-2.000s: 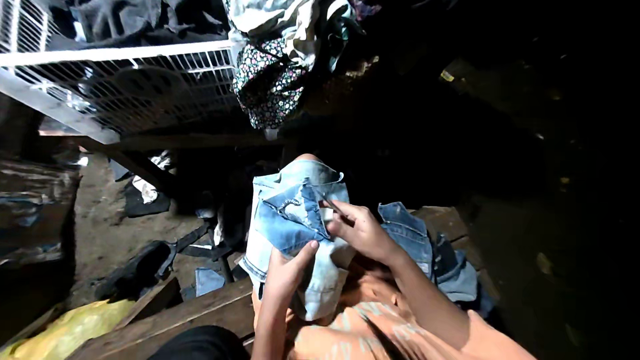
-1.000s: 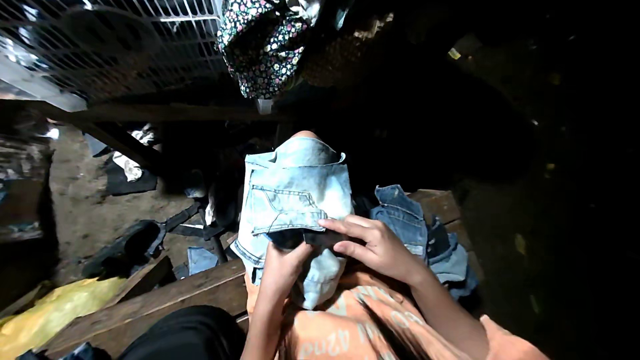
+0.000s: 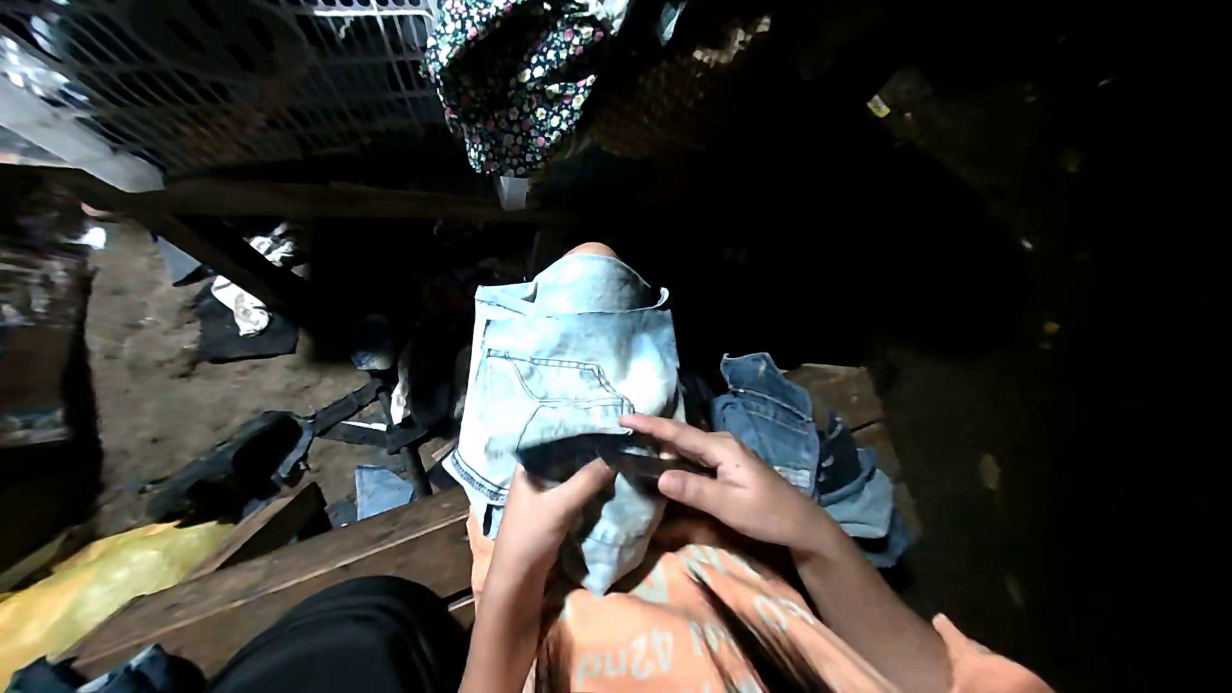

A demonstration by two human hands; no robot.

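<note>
A light-blue denim piece with a stitched pocket point(image 3: 568, 375) lies over my raised knee. My left hand point(image 3: 553, 510) is at its lower edge, with the thumb pressed on a dark, blurred item point(image 3: 563, 454), whose kind I cannot tell. To the right, my right hand point(image 3: 736, 481) has its index fingertip at the pocket's lower corner and its thumb lower down, apart from the index finger. The dark item reaches toward the gap between them; whether they pinch it is unclear. Below my hands hangs a pale denim flap point(image 3: 616, 539).
Darker denim pieces point(image 3: 770, 414) lie on wood at my right. A white plastic crate point(image 3: 366, 96) and floral cloth point(image 3: 520, 87) are at the upper left and top. Scraps point(image 3: 380, 491) lie on the ground beyond a wooden beam point(image 3: 318, 568), near a yellow sack point(image 3: 115, 587).
The darker blue denim piece held over the light denim two seconds ago no longer shows there. The stitched pocket is now uncovered, and my right hand has come lower on the cloth.
</note>
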